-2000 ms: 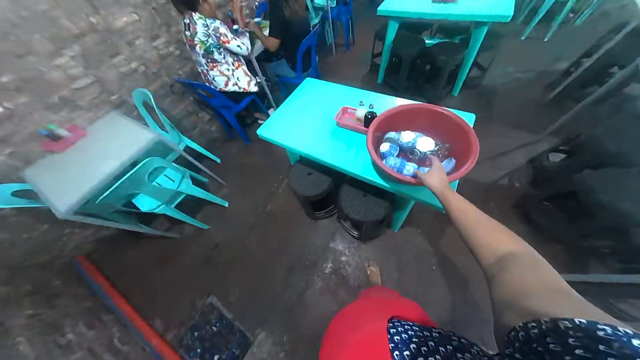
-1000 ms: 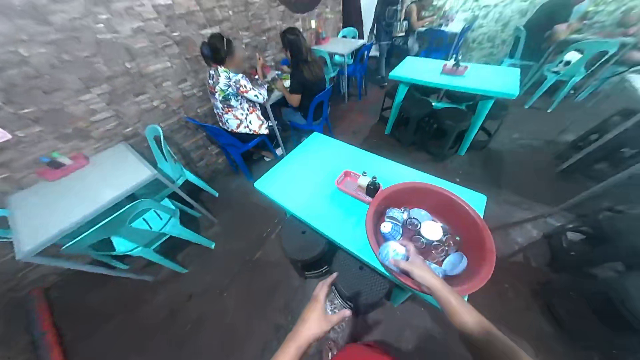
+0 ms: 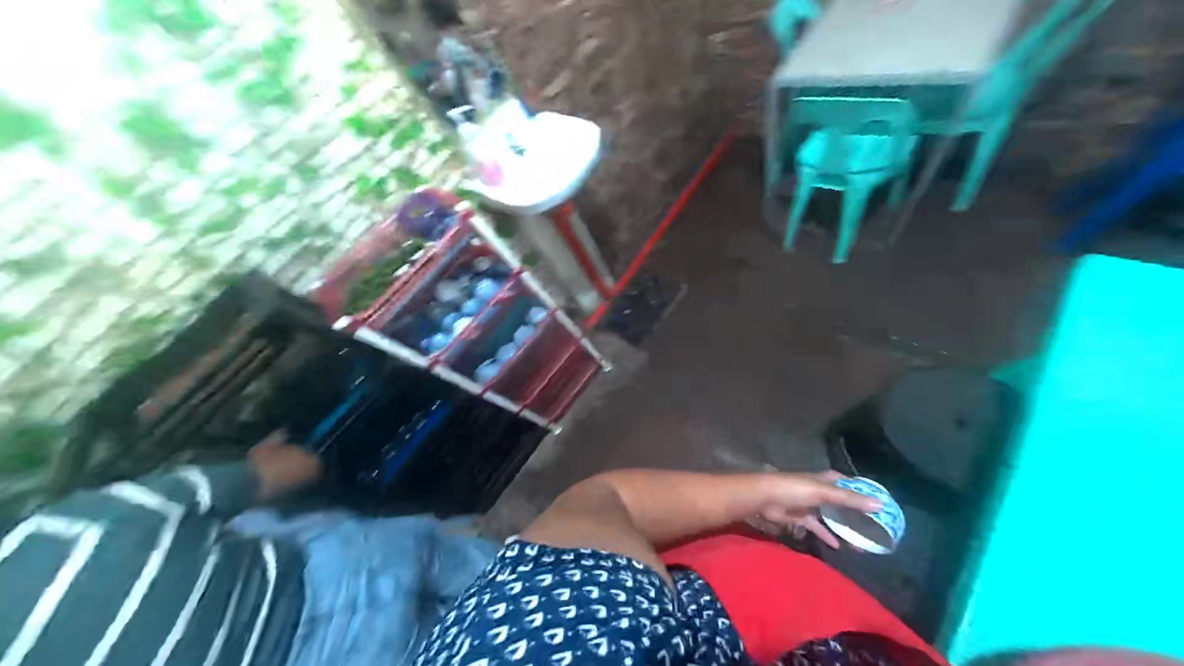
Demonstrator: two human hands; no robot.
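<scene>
My left hand (image 3: 805, 504) grips a small blue-and-white patterned bowl (image 3: 869, 515) by its rim, tilted, over the dark floor beside the turquoise table (image 3: 1101, 444). The bowl looks slightly blurred and its inside is grey. My right hand is out of view. A reddish curved edge (image 3: 1073, 656) shows at the bottom right; it looks like the rim of the plastic basin, whose contents are hidden.
A co-worker in a striped shirt (image 3: 139, 573) stands at the left. Behind are a red rack (image 3: 555, 370) holding dishes, a white washbasin (image 3: 546, 171), a grey table (image 3: 888, 46) and a turquoise chair (image 3: 856, 153). A black stool (image 3: 939, 416) stands by the turquoise table.
The view has swung far to the left. A second ago my right hand was on a bowl in the red basin; now my left hand holds a bowl outside it.
</scene>
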